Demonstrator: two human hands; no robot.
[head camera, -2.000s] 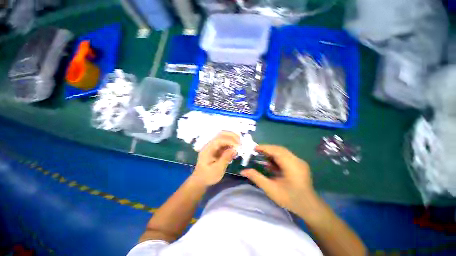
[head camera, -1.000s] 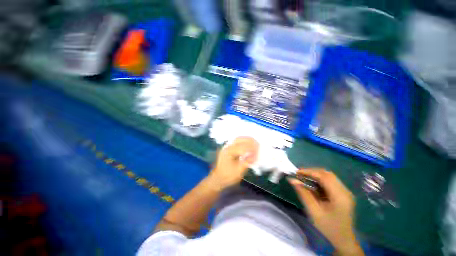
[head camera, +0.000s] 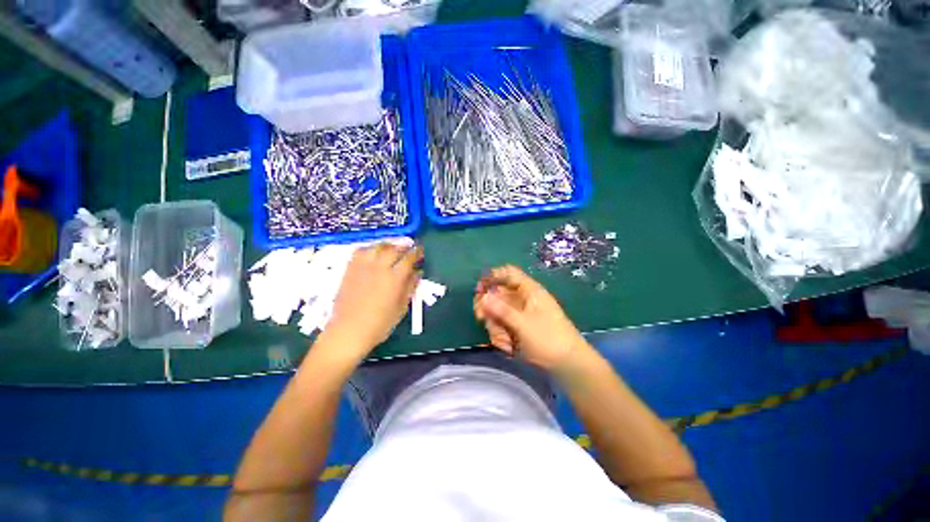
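Observation:
White tabs (head camera: 291, 290) lie in a loose pile near the bench edge. My left hand (head camera: 375, 291) is over the right part of the pile, back up, fingers bent down; what its fingertips touch is hidden. A few tabs stick out right of it. My right hand (head camera: 518, 314) is right of the pile with fingers curled together; a small dark thing may be at the fingertips, too small to tell. A small heap of tiny dark shiny pieces (head camera: 576, 251) lies beyond and right of my right hand.
Beyond the pile are a blue tray of short metal pieces (head camera: 331, 184), a frosted box (head camera: 312, 76) over it, and a blue tray of long rods (head camera: 497, 143). Clear boxes of assemblies (head camera: 188, 275) stand left. A lidded box (head camera: 668, 76) and a bag of white parts (head camera: 816, 173) lie right.
The view has swung and sharpened. My left hand has moved onto the white tabs, and my right hand has curled closer. The cluster of white tabs between the hands no longer shows there.

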